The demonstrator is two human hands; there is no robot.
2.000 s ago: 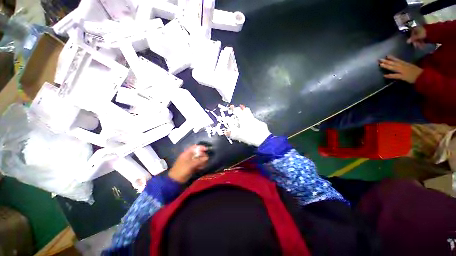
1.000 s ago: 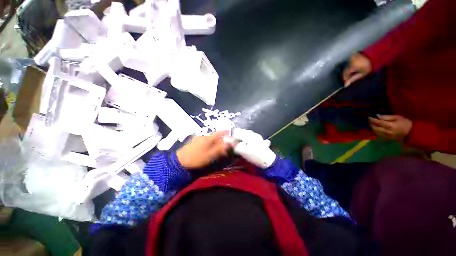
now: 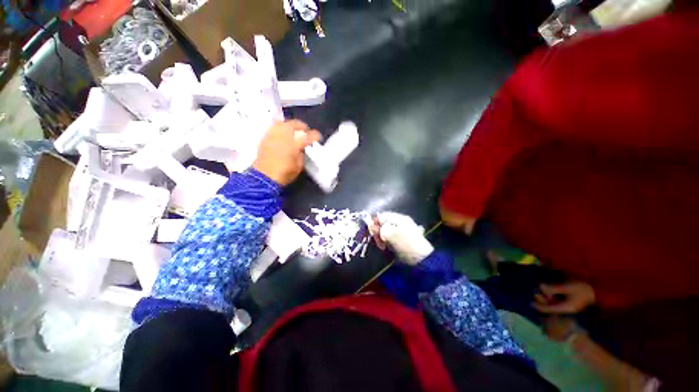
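Note:
My bare left hand [image 3: 282,153] is at the right edge of the heap of white plastic housings [image 3: 126,207], its fingers closed on one white housing [image 3: 328,157] whose round-ended arm points up and right. My right hand [image 3: 398,236], in a white glove, is low beside a loose pile of small white plastic clips [image 3: 337,233]. Its fingertips are together at the pile's right edge; whether they hold a clip is too small to tell.
A person in red sleeves [image 3: 490,153] stands close on the right. Brown cartons [image 3: 222,31] and a carton of white rings [image 3: 138,47] are at the upper left. A cloudy plastic bag [image 3: 73,329] lies lower left. Small wired parts [image 3: 304,11] sit at the far side.
My left hand has moved up and away from my right hand and taken hold of a housing. My right hand has shifted slightly right. The person in red has moved closer.

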